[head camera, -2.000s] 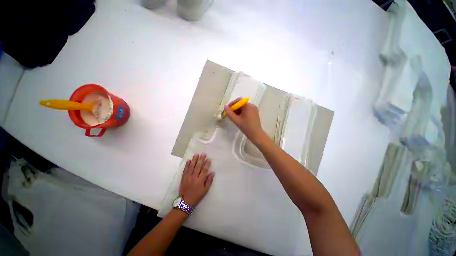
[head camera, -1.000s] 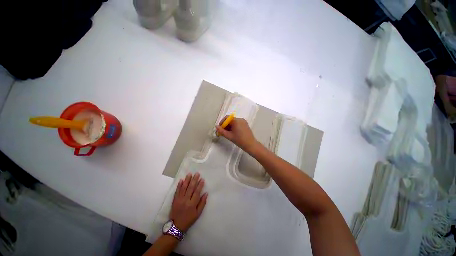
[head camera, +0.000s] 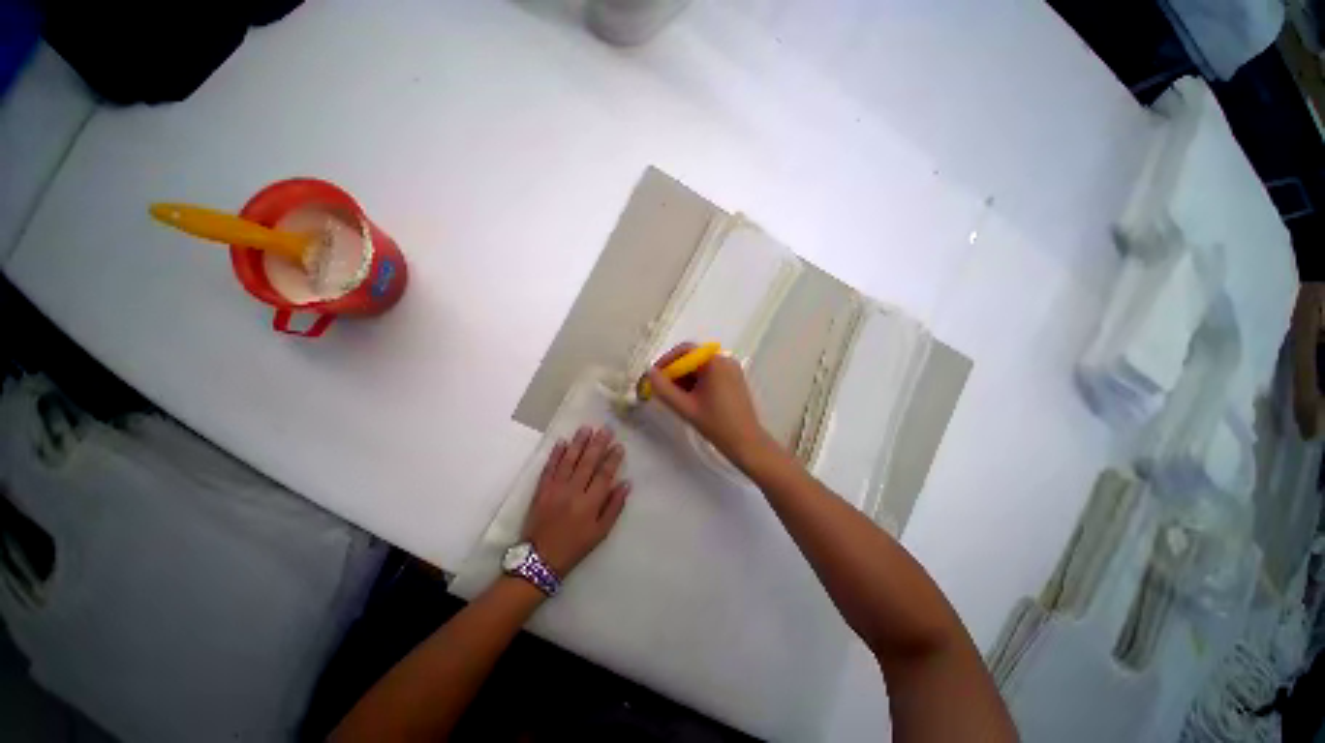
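My right hand (head camera: 712, 399) grips the glue brush (head camera: 687, 360) by its yellow-orange handle. Its bristles touch the inner corner at the foot of the left strap of the white panel stack (head camera: 698, 544). My left hand (head camera: 577, 501) lies flat on the panel's left part, fingers spread, holding nothing. The straps lie over a grey-beige backing board (head camera: 596, 308). My right hand and forearm partly hide the U-shaped cutout. The red glue pot (head camera: 390, 276) stands at the left with milky, pinkish glue and a second yellow-handled brush (head camera: 218, 225) in it.
Waiting panels (head camera: 1087, 559) and plastic-wrapped white pieces (head camera: 1148, 327) lie at the right, with a white cord bundle (head camera: 1235, 697) beyond. Black fabric (head camera: 160, 44) lies upper left. A pale grey block (head camera: 632, 15) is cut off at the top. White panels (head camera: 175, 581) are heaped low left.
The brush has moved down along the left strap's outer edge to the corner at its foot. The left hand stays flat on the panel. The camera view has shifted.
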